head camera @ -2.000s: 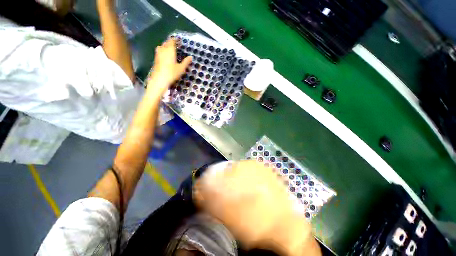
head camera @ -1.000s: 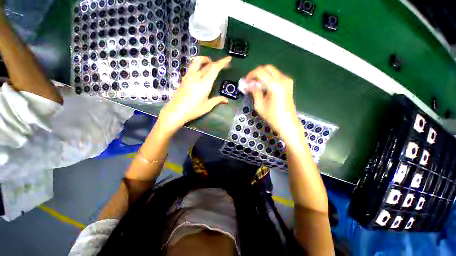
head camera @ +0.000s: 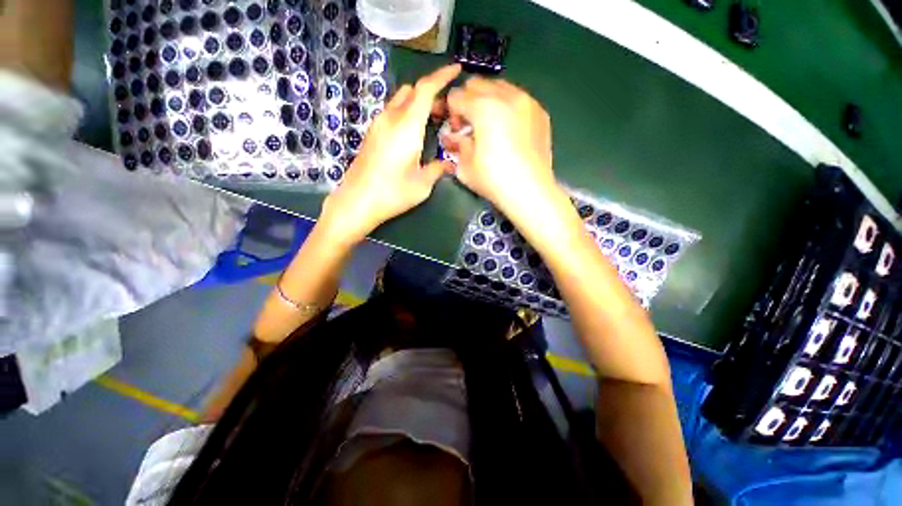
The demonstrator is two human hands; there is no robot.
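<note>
My left hand (head camera: 391, 153) is at the bench, its thumb and fingers around a small black housing, mostly hidden between my hands. My right hand (head camera: 502, 138) pinches a small white wipe (head camera: 456, 136) against this housing. Another black housing (head camera: 482, 47) lies on the bench just beyond my fingertips. A clear tray of dark round discs (head camera: 643, 242) lies in front of me, partly under my right forearm. A larger clear tray of discs (head camera: 213, 109) lies to the left.
A white-topped container (head camera: 399, 15) stands on a tan block (head camera: 435, 38) at the top. A black compartment tray (head camera: 781, 341) with white square pieces (head camera: 817, 337) is at right. Black housings (head camera: 744, 25) lie on the green belt. A person's arm and pale sleeve are at left.
My right hand has moved left over the housing and now covers most of it. Two seconds ago my left hand was on the larger disc tray. The view has shifted.
</note>
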